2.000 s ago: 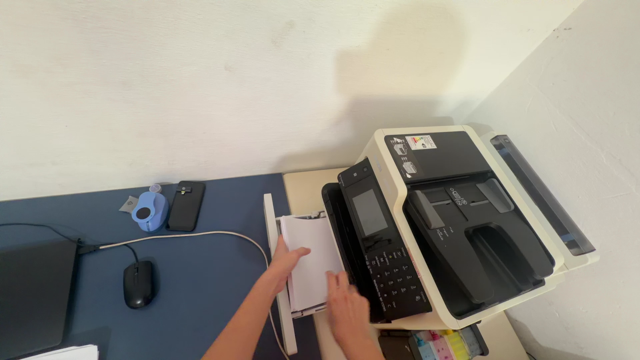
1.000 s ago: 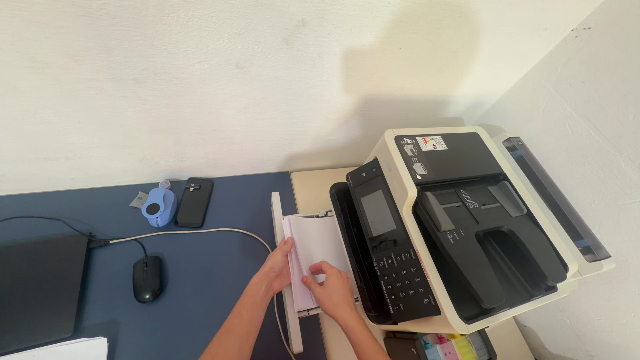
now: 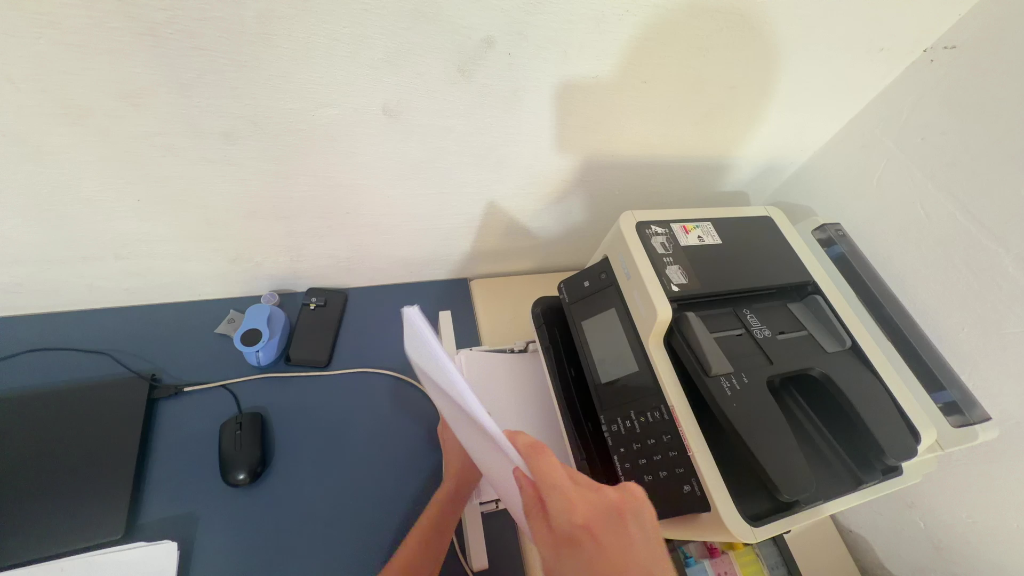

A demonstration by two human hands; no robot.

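Observation:
My right hand (image 3: 588,512) grips the lower end of a stack of white paper (image 3: 460,392), thumb and fingers on either side. The stack is tilted up on edge above the pulled-out paper tray (image 3: 474,532) of a multifunction printer (image 3: 720,360). Behind the stack, my left hand (image 3: 458,460) is mostly hidden; whether it grips the sheets does not show. More white paper (image 3: 516,392) lies flat in the tray.
On the blue desk (image 3: 336,480) are a black mouse (image 3: 242,448), a black laptop (image 3: 72,464), a blue craft punch (image 3: 262,336) and a black smartphone (image 3: 318,326). A pale cable (image 3: 320,373) runs toward the tray. Paper (image 3: 120,560) lies at bottom left. Ink tanks (image 3: 728,558) show below the printer.
White sheets that lay in the tray under both hands are now lifted and tilted on edge. My right hand has moved toward the camera with them, and paper remains flat in the tray.

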